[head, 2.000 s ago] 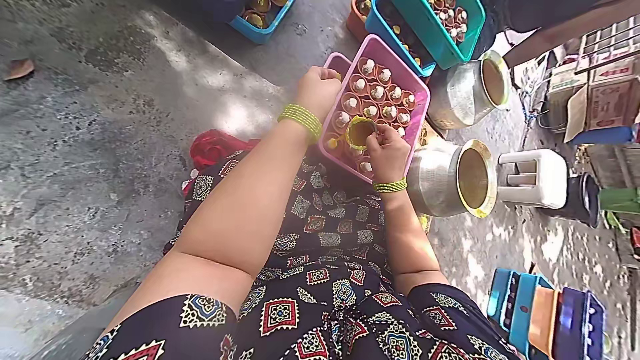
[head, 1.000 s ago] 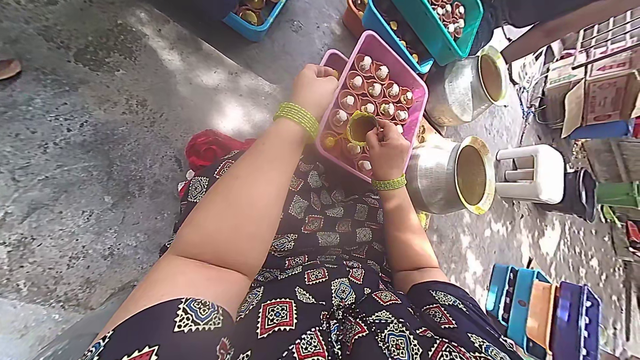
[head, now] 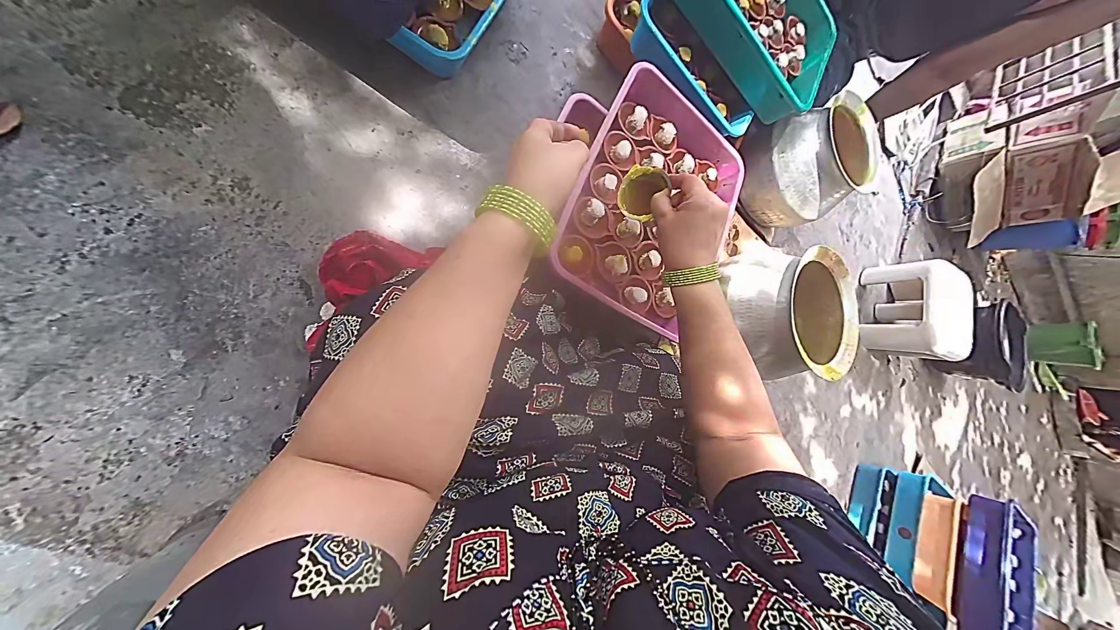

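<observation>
A pink plastic crate holds several small terracotta-coloured cups with white tops, and one cup near its lower left corner looks yellow inside. Over these cups, my right hand grips the rim of a small yellow-edged cup with brownish liquid in it. My left hand is at the crate's upper left side, above a second pink crate that shows from behind the first. Its fingers are closed near something small and yellow; whether they hold it is unclear. Both wrists wear green bangles.
Two metal pots, a nearer one and a farther one, stand right of the crate. Beyond are a white plastic stool and cardboard boxes. Blue and teal crates with cups lie ahead; stacked crates stand lower right.
</observation>
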